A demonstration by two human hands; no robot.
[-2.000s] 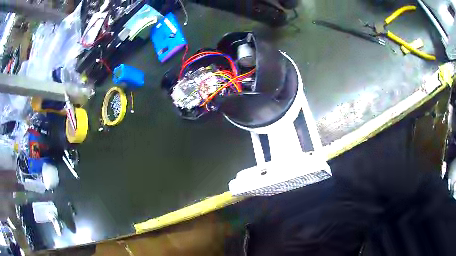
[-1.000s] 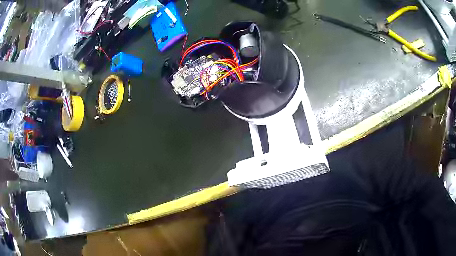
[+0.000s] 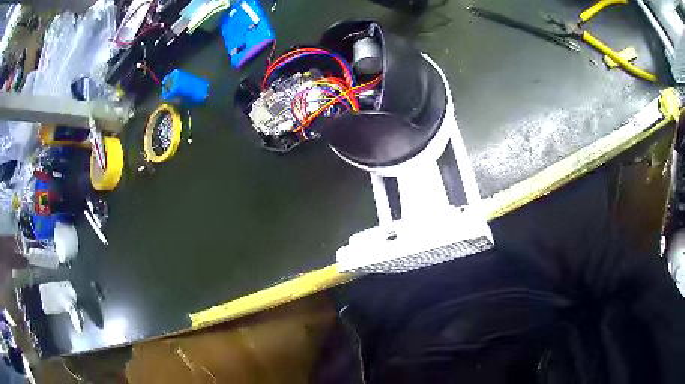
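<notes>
Neither of my hands is in view. A white housing [image 3: 420,214] lies on the bench, its ribbed end at the taped front edge. Its white ring surrounds a glossy black shell [image 3: 387,139]. An open black cover beside the shell holds a silvery circuit board [image 3: 278,111], with red, orange, yellow and blue lead wires [image 3: 330,96] looping over it. A grey metal cylinder [image 3: 366,55] sits in the black shell. A larger blue block [image 3: 246,34] and a smaller blue block [image 3: 185,86] lie behind and left, with thin leads.
A thin yellow ring [image 3: 176,133] with small silvery bits and a yellow tape roll [image 3: 107,163] are at left. A grey bar [image 3: 60,108] and clear bags [image 3: 75,45] are beyond. Yellow-handled pliers [image 3: 617,57] and a thin dark tool [image 3: 518,27] lie upper right. Dark clothing [image 3: 481,322] is below.
The bench and everything on it sit higher in the picture, as the view has shifted. The things keep their places relative to each other.
</notes>
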